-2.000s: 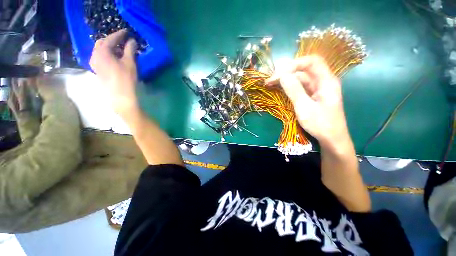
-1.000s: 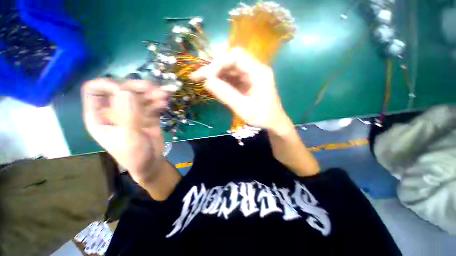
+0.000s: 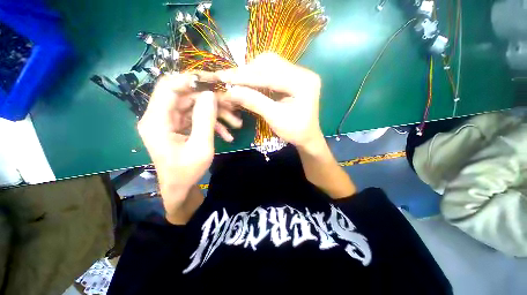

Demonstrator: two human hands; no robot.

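My left hand (image 3: pixel 180 127) and my right hand (image 3: pixel 280 95) meet in front of my chest, fingertips almost touching. My left thumb and fingers pinch a small black part (image 3: pixel 206 85). My right thumb and fingers pinch a small white connector (image 3: pixel 229 87) beside it; its wire is mostly hidden by the hand. The orange lead bundle (image 3: pixel 283 31) lies behind and under my right hand, with white connectors at both ends. The pile of joined pieces (image 3: pixel 167 56), with black parts, white connectors and orange wires, lies behind my left hand and is partly covered by it.
A blue bin (image 3: pixel 55 55) with dark pieces stands at far left, a white sheet (image 3: pixel 20 147) below it. Loose long wires (image 3: pixel 430 86) with white connectors (image 3: pixel 429 27) lie at right. Clothed parts of other people show at lower left (image 3: pixel 58 230) and right (image 3: pixel 462 173). The bench edge runs before me.
My left hand has come from the blue bin over to my right hand, now holding a small black part. The view has shifted, so the bench things appear further left.
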